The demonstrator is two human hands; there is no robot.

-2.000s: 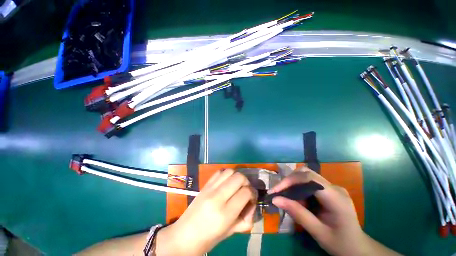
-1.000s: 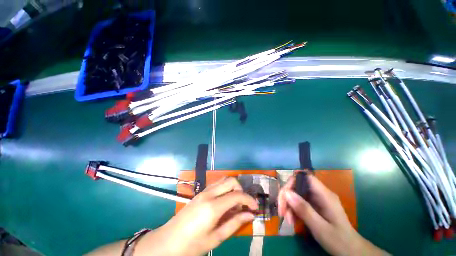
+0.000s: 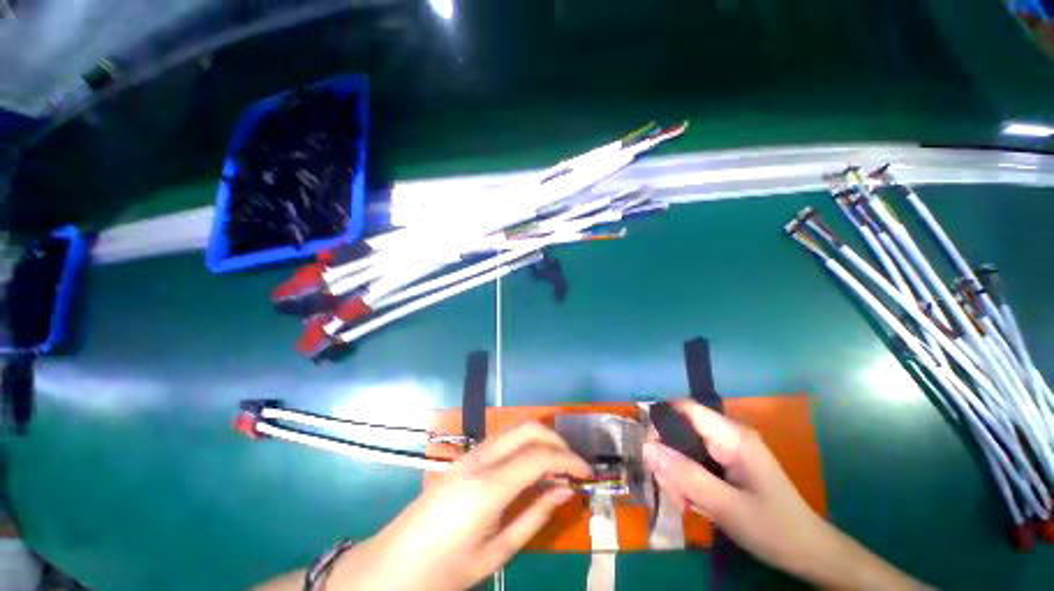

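Observation:
A harness with a red-and-black connector [image 3: 250,418] and two white-sleeved legs [image 3: 347,443] lies at the left; one leg runs under my left hand [image 3: 491,496]. My left fingertips pinch thin coloured wires [image 3: 599,483] at the holding fixture [image 3: 603,444], taped on the orange base board [image 3: 769,444]. The small housing there is too blurred to make out. My right hand [image 3: 740,473] holds a thick black-handled tool [image 3: 684,436] just right of the fixture.
A pile of white harnesses [image 3: 462,231] with red plugs lies at centre-left. Another pile [image 3: 936,335] lies at right. A blue bin [image 3: 216,219] of black parts stands at back left, a second blue bin [image 3: 72,289] farther left. Loose black housings [image 3: 553,277] lie near the seam.
The camera view has shifted. My right hand has drawn the tool back from the wires to the right of the fixture. My left hand stays at the fixture.

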